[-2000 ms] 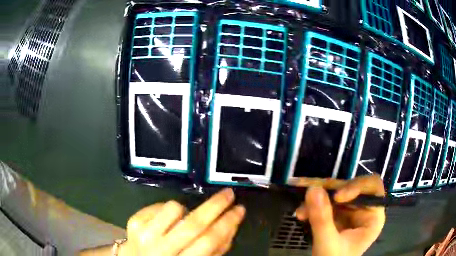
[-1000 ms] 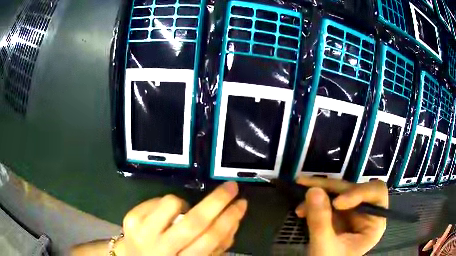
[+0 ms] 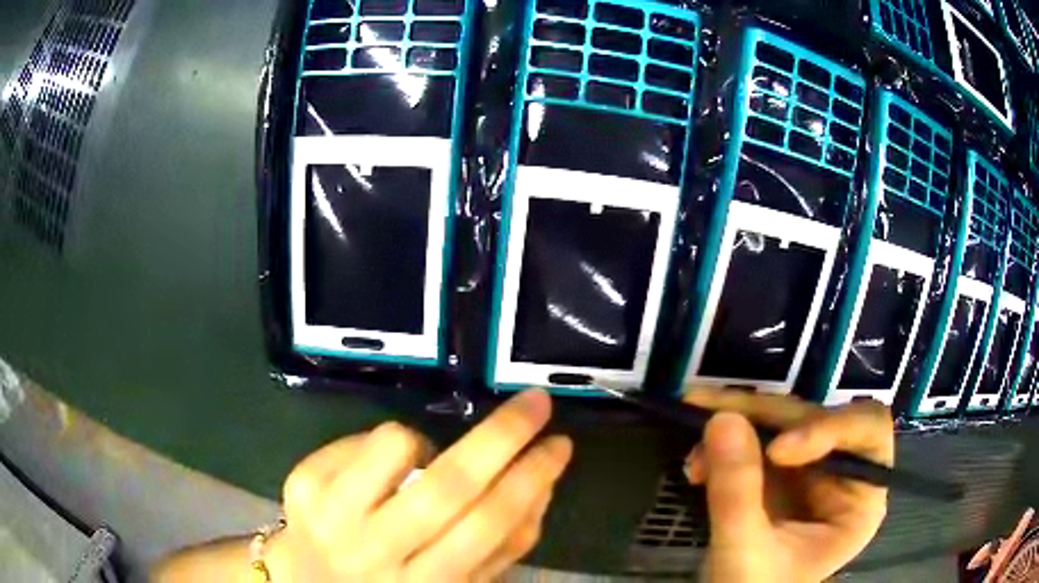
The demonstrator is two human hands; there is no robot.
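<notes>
Teal-and-white front housings lie in pockets of a shiny black blister tray (image 3: 465, 404). The second front housing from the left (image 3: 518, 285) has a small dark slot (image 3: 571, 378) in the near edge of its white bezel. My right hand (image 3: 792, 484) holds a thin black pen-like tool (image 3: 672, 417), its fine tip at the right end of that slot. My left hand (image 3: 427, 501) lies palm down with its index fingertip at the housing's near edge, just below the slot. It grips nothing that I can see. Whether anything is on the tool tip is too small to tell.
A sheet with rows of small slots (image 3: 68, 103) lies at the far left on the dark green bench mat (image 3: 182, 228). Another slotted sheet (image 3: 672, 509) shows between my hands. More housings stand in rows to the right. A pinkish fan (image 3: 1005, 558) is at the lower right.
The tray shows higher and slightly further right in view than two seconds ago. The tool tip, earlier hidden around the slot's right side, now shows at its right end. Both hands stay nearly in place.
</notes>
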